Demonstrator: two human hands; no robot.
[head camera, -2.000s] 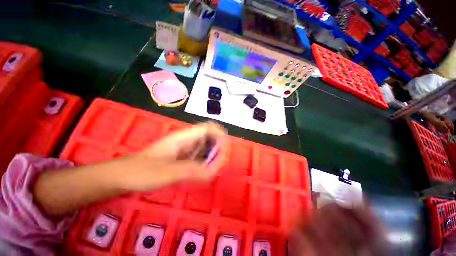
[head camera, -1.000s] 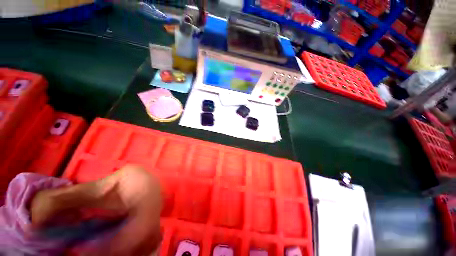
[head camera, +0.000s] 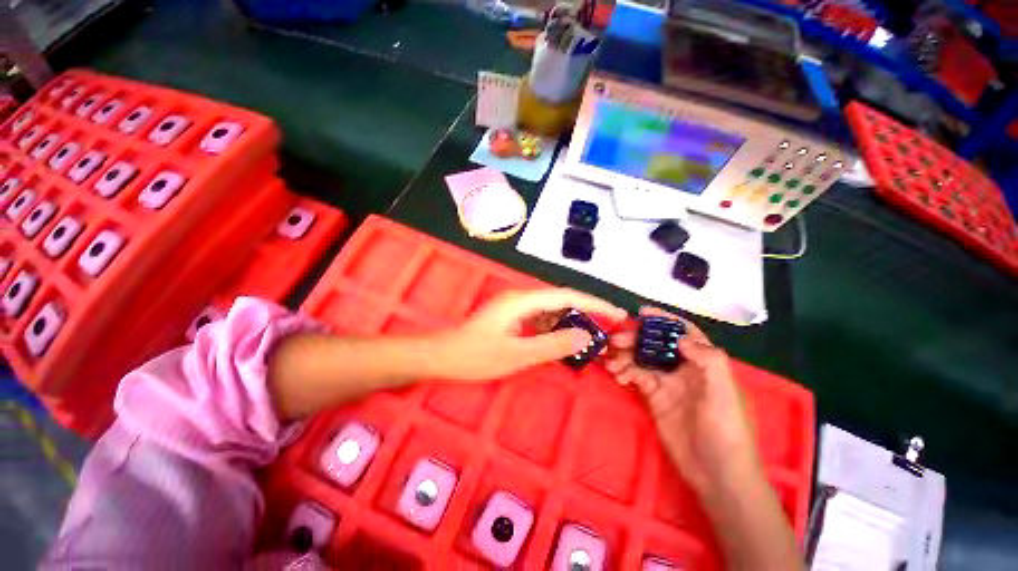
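Observation:
My left hand (head camera: 519, 335) holds a watch body (head camera: 583, 338), dark glossy face up with lit icons, its thumb over part of the face. My right hand (head camera: 687, 385) holds another watch body (head camera: 660, 341) by its sides, dark face up with faint lit marks. The two watches are side by side, a little apart, above the red foam tray (head camera: 469, 415). Pale pink watch backs (head camera: 426, 492) lie face down in the tray's near pockets. The tray's upper pockets in view are empty.
Stacked red trays (head camera: 134, 240) hold many watch backs at left. A beige tester (head camera: 703, 145) stands at the back; loose watches (head camera: 671, 235) lie on white paper (head camera: 625, 265) before it. A yellow ring (head camera: 491, 212) is left of the paper. A clipboard (head camera: 882, 480) lies at right.
The view has shifted left. My left hand has come from the tray's left side to its middle, now holding a watch. My right hand, out of view one second ago, is back with a watch.

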